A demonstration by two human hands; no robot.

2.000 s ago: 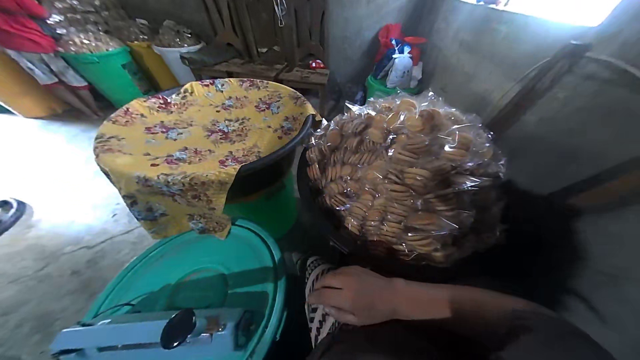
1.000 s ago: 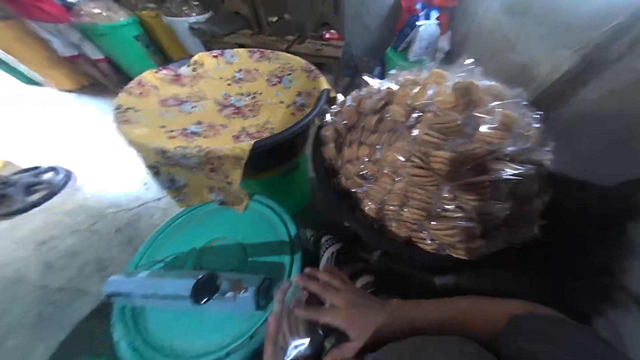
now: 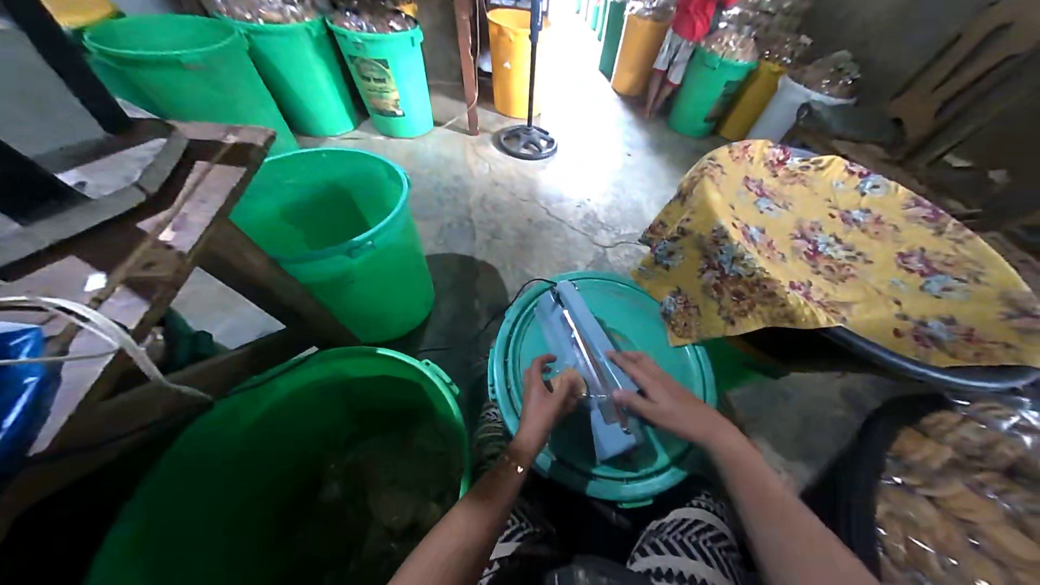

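Observation:
A light-blue impulse heat sealer (image 3: 578,345) lies across the teal lid (image 3: 686,382) of a bucket in front of my knees. My left hand (image 3: 546,400) is at the sealer's left side, its fingers curled around a small clear plastic bag with tan contents (image 3: 569,383). My right hand (image 3: 656,396) rests over the sealer's right side, fingers spread, with the fingertips near the bag's edge at the sealing bar. Whether the right fingertips pinch the plastic is unclear.
Left of my knees stands a deep green bucket (image 3: 455,431), with another green bucket (image 3: 418,284) behind it. A wooden stand (image 3: 236,211) is at left. Floral yellow cloth (image 3: 821,236) covers a basin at right. Bagged biscuits (image 3: 959,487) fill the lower right. A person (image 3: 678,45) stands at the back.
The view has swung left. My right hand has moved from beside the biscuit container to the sealer. My left hand is now visible there, holding a small bag.

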